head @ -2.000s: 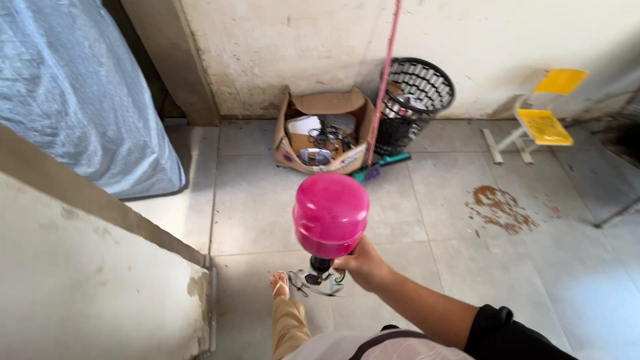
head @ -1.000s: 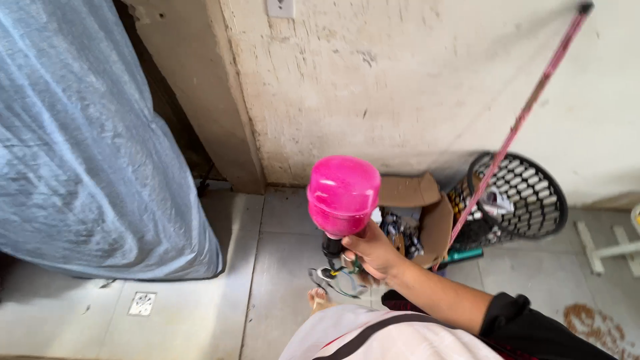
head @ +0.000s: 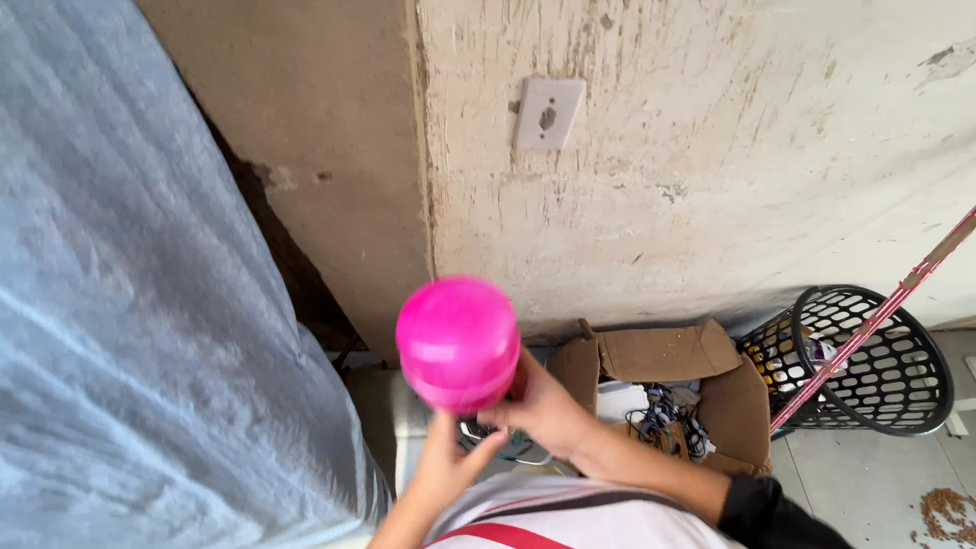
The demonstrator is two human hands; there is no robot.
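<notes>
A glossy pink rounded casing (head: 457, 343), with loose wires under it, is held upright in front of my body. My right hand (head: 537, 408) grips it from the right, near its underside, with the fingers partly hidden behind it. My left hand (head: 450, 461) is at the lower left of the casing, thumb and fingers apart, its fingertips at the casing's bottom edge. Whether the left fingers bear any of its weight cannot be told. Part of the wires (head: 526, 450) shows between and beside the hands.
A blue cloth (head: 191, 305) hangs at the left. Against the stained wall stand an open cardboard box (head: 659, 354) of cables and a black plastic basket (head: 877, 366), with a red-and-white pole (head: 862, 332) leaning across it. A wall plate (head: 549, 114) is above. Brown debris (head: 949, 515) lies on the floor.
My left hand has come into view and reached the underside of the pink casing, which my right hand still holds. The view has swung toward the wall and the blue cloth.
</notes>
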